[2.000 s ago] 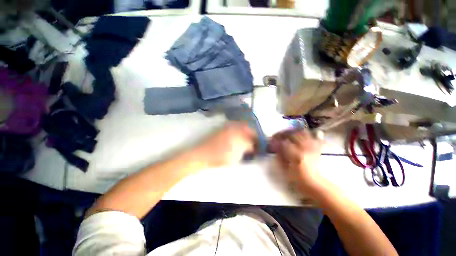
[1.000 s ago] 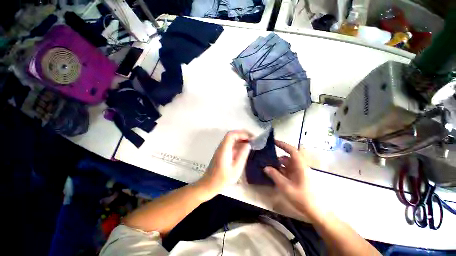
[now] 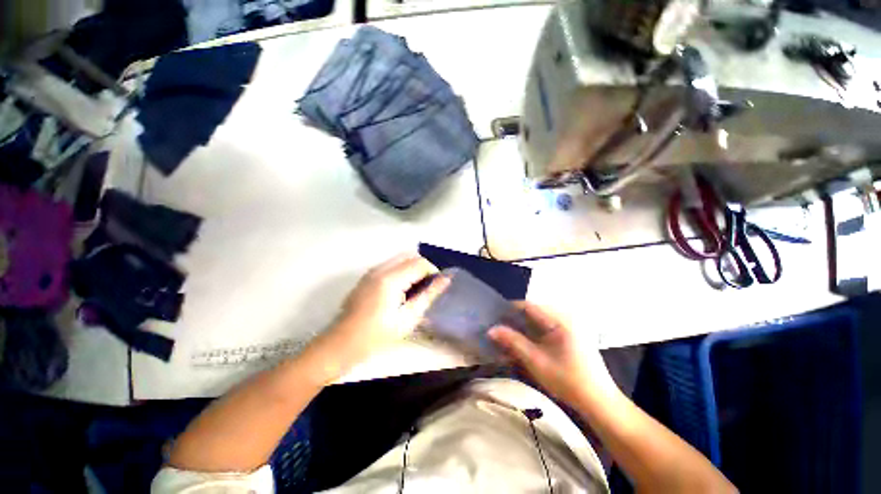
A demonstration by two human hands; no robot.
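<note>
A blue-grey flap piece (image 3: 467, 307) is held between my two hands near the table's front edge; it is slightly blurred. My left hand (image 3: 394, 301) grips its left end between thumb and fingers. My right hand (image 3: 543, 349) grips its right end, thumb on top. A dark navy piece (image 3: 488, 274) lies just behind it, its upper part showing; whether a hand also holds it is hidden. A fanned pile of blue-grey flap pieces (image 3: 411, 140) lies farther back on the white table.
The sewing machine head (image 3: 618, 116) stands at right over its bed plate (image 3: 531, 217). Red-handled scissors (image 3: 697, 224) and dark-handled scissors (image 3: 749, 249) lie beside it. Navy cut pieces (image 3: 193, 96) and dark scraps (image 3: 130, 280) lie left. A blue basket (image 3: 710, 386) is below right.
The view has swung right. The dark piece in my hands now shows behind a blue-grey piece held flat between them. The single grey piece beside the pile two seconds ago is no longer there.
</note>
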